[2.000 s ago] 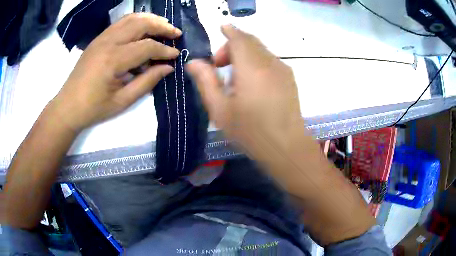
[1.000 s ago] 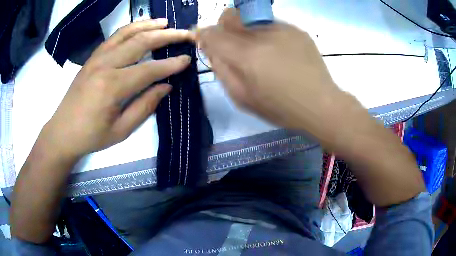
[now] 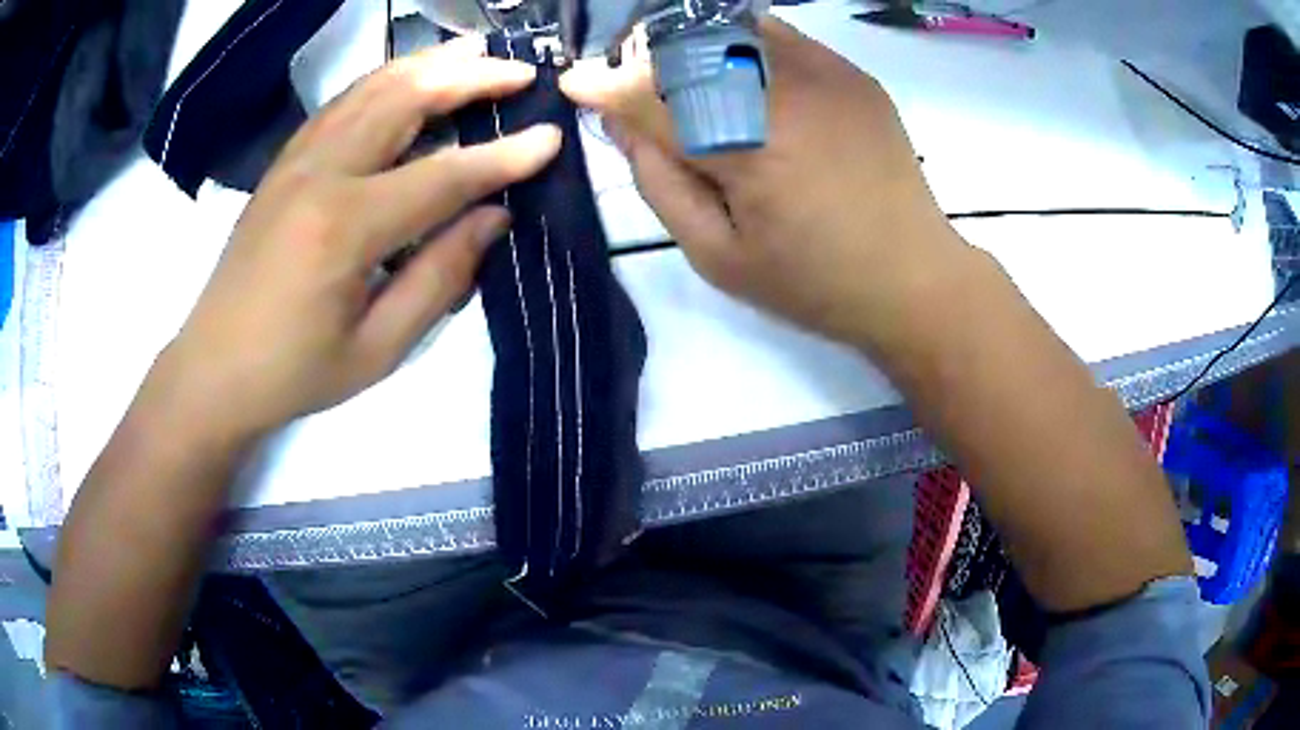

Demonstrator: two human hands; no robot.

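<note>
A dark fabric strip (image 3: 549,371) with rows of white stitching runs from the presser foot area (image 3: 545,43) at the top down over the table's front edge. A short white thread tail shows at its lower end. My left hand (image 3: 342,243) lies on the strip's left side, fingers spread and pressing it flat near the foot. My right hand (image 3: 798,186) is at the strip's upper right, thumb and finger near the foot, partly behind a grey-blue cylinder (image 3: 709,93). Whether its fingertips grip the fabric or thread cannot be told.
More dark fabric (image 3: 235,86) lies at the upper left. A pink-handled tool (image 3: 970,23) lies at the back right. A tape ruler (image 3: 798,466) runs along the front edge. A red basket (image 3: 937,535) and a blue crate (image 3: 1229,499) are below right. A black cable hangs at the right.
The strip has moved toward me, its end now hanging lower past the edge. My right hand has moved from beside the strip up to the foot area. My left hand stays on the strip.
</note>
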